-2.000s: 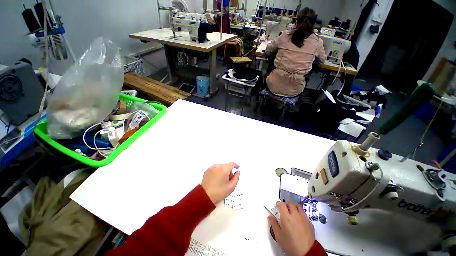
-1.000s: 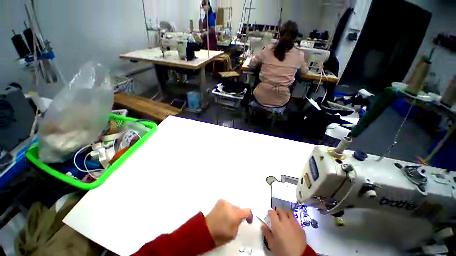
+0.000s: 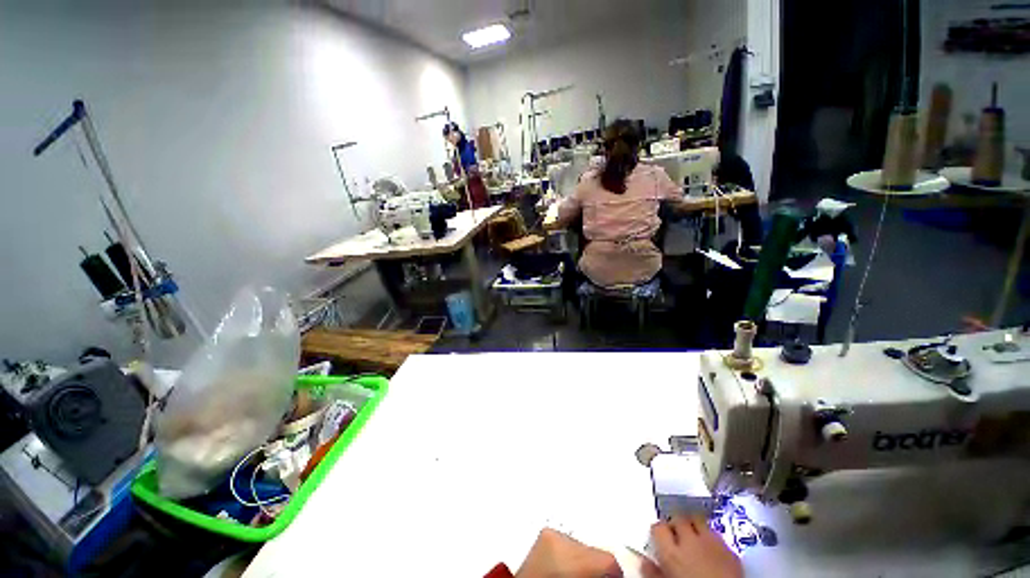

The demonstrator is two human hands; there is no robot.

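The white "brother" sewing machine [image 3: 734,435] stands at the right, its needle area [image 3: 740,525] lit. My right hand [image 3: 691,550] lies palm down on the white table [image 3: 452,452], just left of and below the needle area, cut off by the bottom edge. My left hand [image 3: 568,555] is at the bottom edge, left of the right hand, and mostly cut off. The fingers of both hands are near each other. Whether either holds a small label or piece cannot be told, as the white table is washed out.
A green basket [image 3: 371,423] at the left of the table holds cords, oddments and a clear plastic bag [image 3: 226,395] with pale contents. A person [image 3: 621,226] in a pink top sits ahead at another machine. Thread cones [image 3: 900,152] stand at the back right.
The view has tilted up, so my hands sit lower in the picture and are more cut off. My left hand has moved toward my right hand since the first frame. My right hand stays beside the needle area.
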